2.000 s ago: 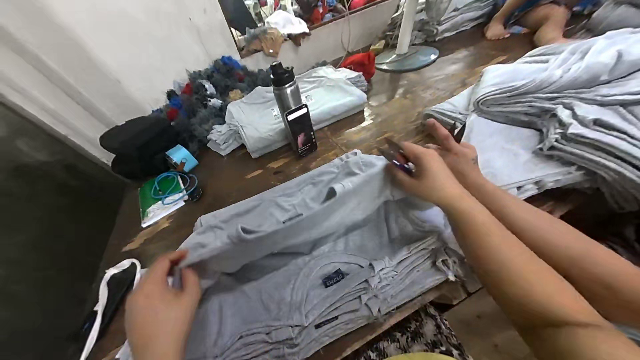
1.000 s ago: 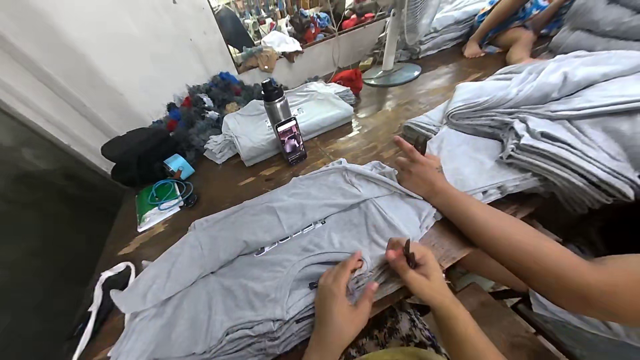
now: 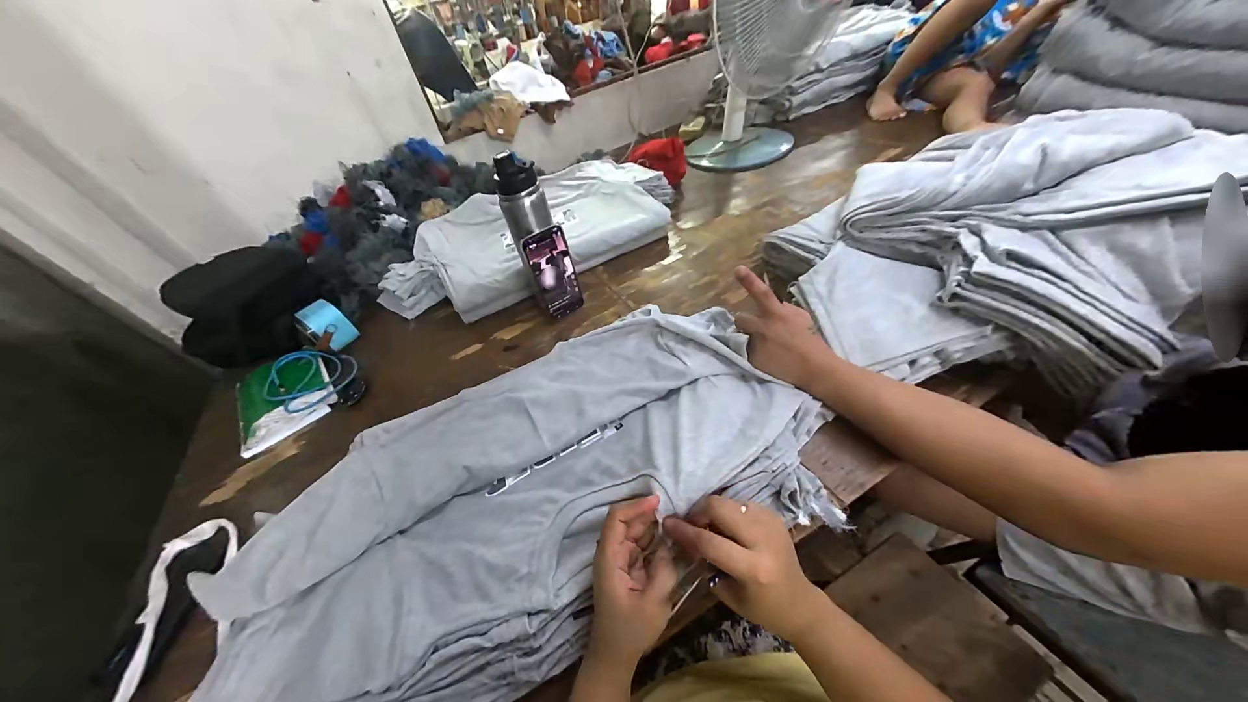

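Observation:
A grey shirt [image 3: 507,478] with a printed chest lies spread on top of a stack of grey shirts at the table's near edge. Both hands meet at its neckline. My left hand [image 3: 632,575] pinches the collar edge between thumb and fingers. Close beside it, my right hand [image 3: 746,561] holds a small metal tool, perhaps thread snips, mostly hidden in the palm, and its fingertips are at the same collar spot. At the shirt's far right side rests a co-worker's hand [image 3: 780,336], which comes in from the right.
Folded grey garments [image 3: 1033,214] are piled at the right. A phone [image 3: 552,273] leans on a steel bottle [image 3: 525,200] before a folded grey bundle [image 3: 624,219]. A fan base [image 3: 739,148], black bag [image 3: 239,302], blue cable [image 3: 310,380] and fabric scraps [image 3: 390,210] lie farther back. Another person sits at the back right.
Two seconds ago my hands were apart, lifting the shirt; it then lay flat and both came together at the neckline. The co-worker's hand remains by the shirt's right side.

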